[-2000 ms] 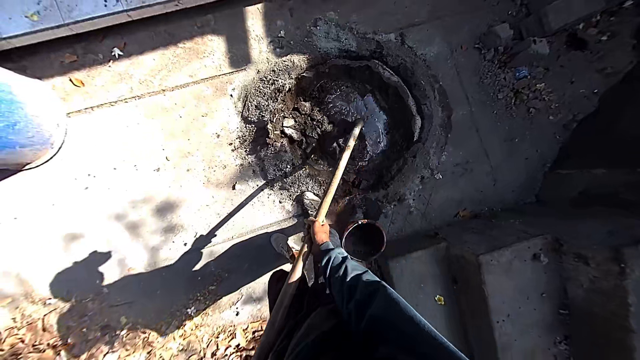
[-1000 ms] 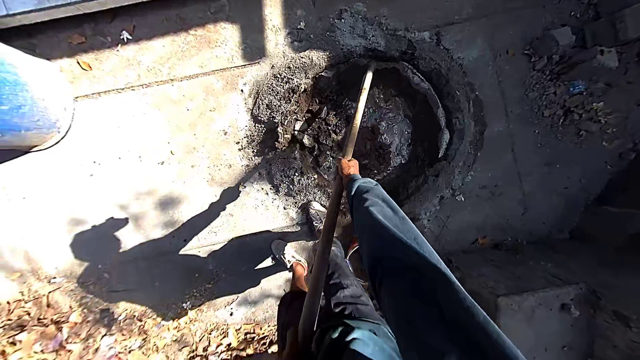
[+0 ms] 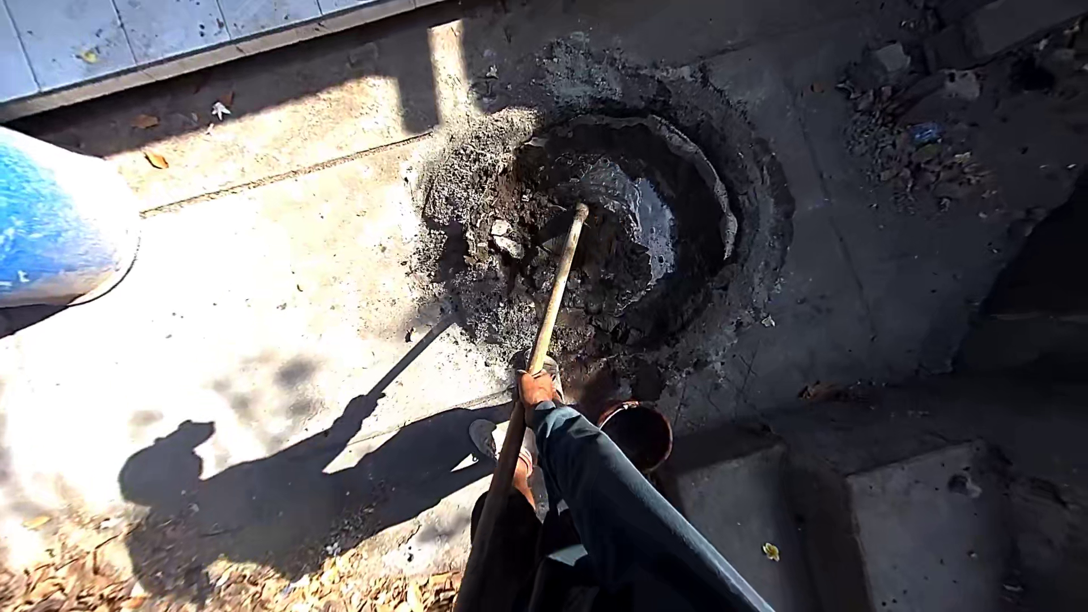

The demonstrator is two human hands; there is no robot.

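My right hand [image 3: 535,388], at the end of a dark sleeve, is closed around a long wooden handle [image 3: 557,293]. The handle runs from the bottom edge up to the mound of dark wet mix [image 3: 595,255], where a tool head, partly hidden, sits in shadow. A ring of grey, mortar-like material [image 3: 731,221] surrounds the mix, with a wet grey patch [image 3: 654,225] inside it. Pale lumps [image 3: 507,240] lie at the mound's left. My left hand cannot be made out; the lower handle fades into dark clothing.
Near my feet [image 3: 483,438] stands a dark bucket [image 3: 637,435]. A blue and white rounded container [image 3: 59,221] is at the left. Tiled edging [image 3: 161,38] crosses the upper left, rubble [image 3: 926,153] lies upper right, and concrete blocks [image 3: 926,527] are lower right. Dry leaves [image 3: 68,578] cover the lower left.
The handle's far end has come down from the ring's upper rim to the middle of the mix. My right hand has moved lower and nearer my feet. The bucket shows again beside my sleeve.
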